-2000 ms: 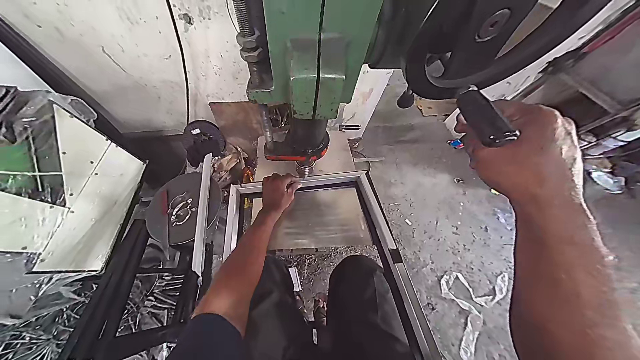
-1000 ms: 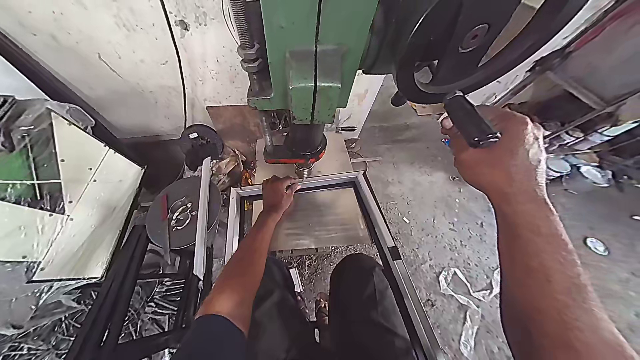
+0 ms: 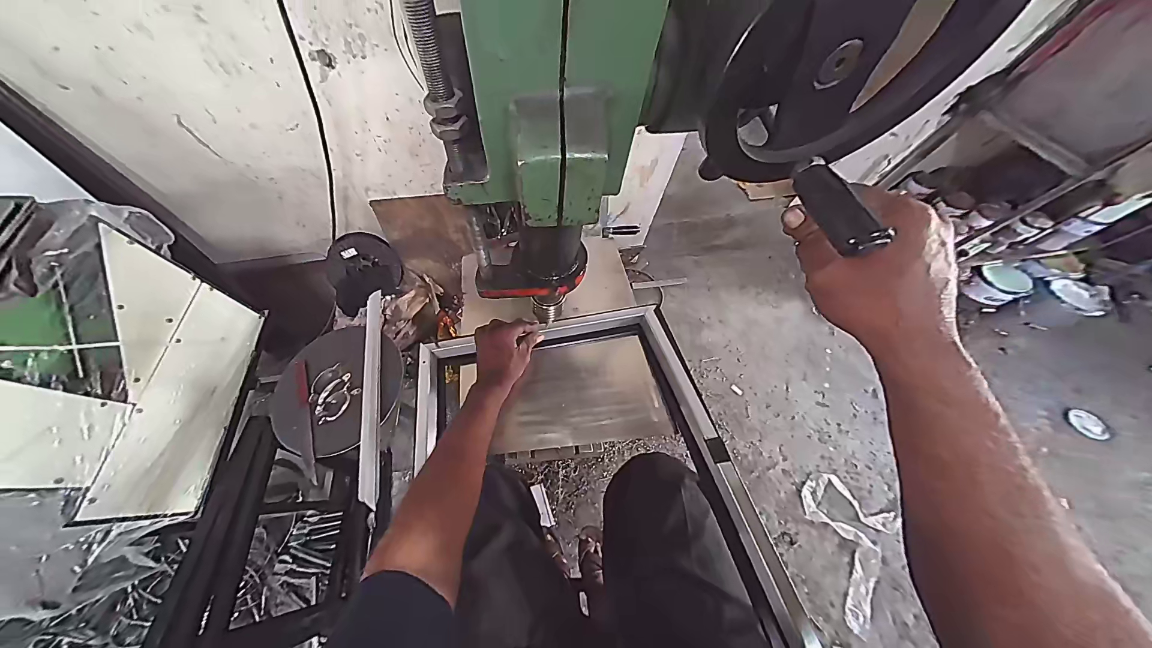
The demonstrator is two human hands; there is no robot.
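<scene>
A green drill press or similar machine head stands over a rectangular metal frame, its chuck just above the frame's far rail. My left hand grips that far rail, close to the left of the chuck. The frame's near part runs down past my right leg. Up on the right, my right hand is closed around the black crank handle of a large black handwheel. Below the frame's opening lies a flat metal machine table. The chuck's tip and its contact with the rail are unclear.
Left of the frame, a round dark stand holds metal rings, with a light metal strip upright beside it. A pale panelled box stands at far left. Cluttered shelving and a plastic strip on the floor are at right.
My right hand and the crank handle have moved left and a little down as the handwheel turned. My left hand has stayed on the far rail.
</scene>
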